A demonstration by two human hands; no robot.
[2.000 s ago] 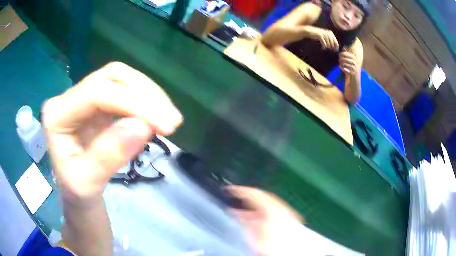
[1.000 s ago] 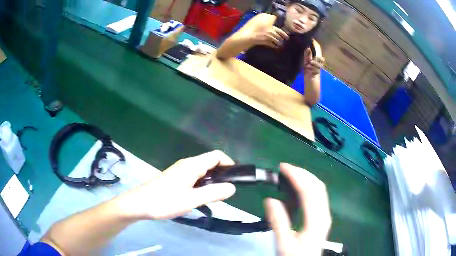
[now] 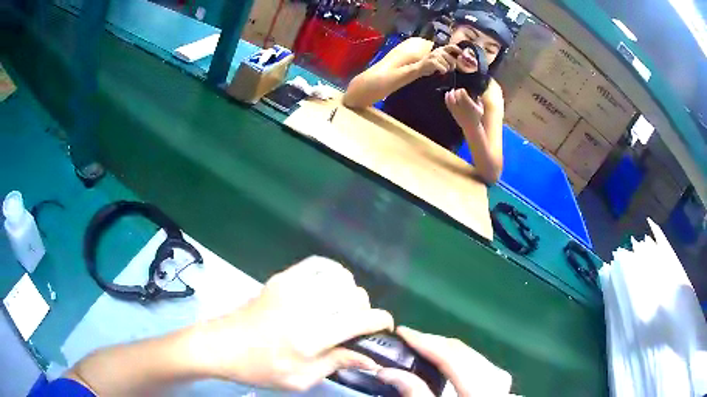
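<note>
A black headband assembly [image 3: 389, 353] is held low in the centre between both hands, and its lower part is hidden by fingers and the picture's edge. My left hand [image 3: 310, 329] grips its left side, with the thumb in front. My right hand [image 3: 453, 364] grips its right side and is partly cut off by the bottom edge. A second headband assembly [image 3: 93, 246] lies at the left, with its yokes on the pale bench cover sheet [image 3: 116, 335] and its arch on the green bench.
A white bottle [image 3: 23, 233] and a small white card [image 3: 27, 305] are at far left. The green conveyor [image 3: 232, 186] runs diagonally ahead. A coworker opposite holds a black part behind a cardboard mat [image 3: 387, 159]. A white sheet stack [image 3: 647, 310] stands right.
Both hands have moved down with the headband assembly and come closer together on it. The black arch seen beneath my hands earlier is now out of sight. The coworker has raised a black part towards the face.
</note>
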